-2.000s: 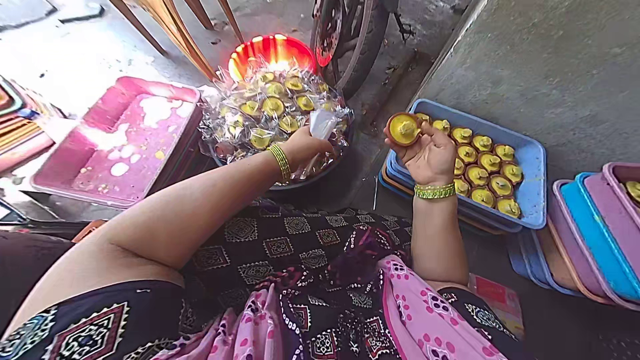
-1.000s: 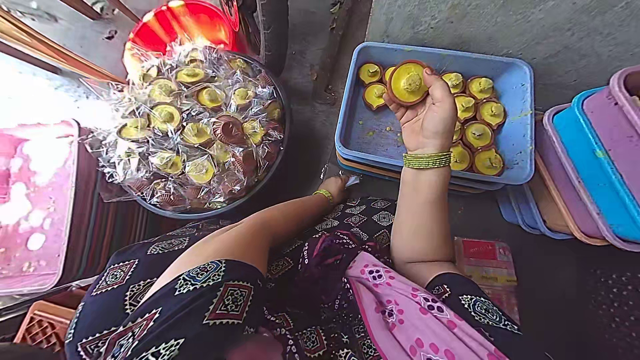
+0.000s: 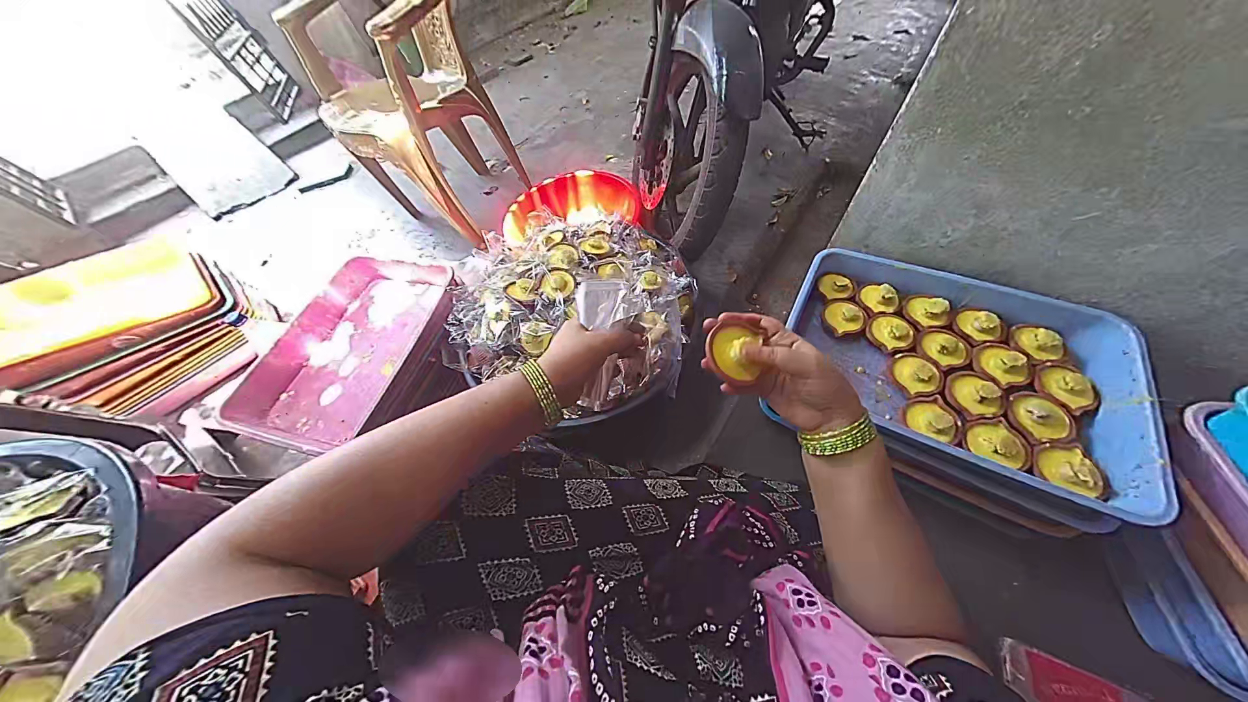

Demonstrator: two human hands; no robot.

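Note:
My right hand (image 3: 795, 375) holds a small clay lamp filled with yellow wax (image 3: 736, 352), its thumb on the raised middle. My left hand (image 3: 590, 359) grips a clear plastic bag (image 3: 604, 302) over a round tub heaped with wrapped lamps (image 3: 561, 283). Beside my right hand, a blue plastic tray (image 3: 1136, 419) carries several unwrapped yellow lamps in rows. Green bangles circle both wrists. The fingertips of my left hand are partly hidden by the plastic.
Left of the tub lies a pink tray (image 3: 322, 361), near stacked trays (image 3: 117, 312) and another tub of wrapped lamps (image 3: 58, 565). Behind stand a red basin (image 3: 575, 195), a motorcycle wheel (image 3: 707, 156) and plastic chairs (image 3: 419, 97). More trays (image 3: 1209, 507) stand at the right.
My left hand has moved from my lap to the heaped tub and now holds a plastic bag there. My right hand still holds a lamp. The view has shifted strongly.

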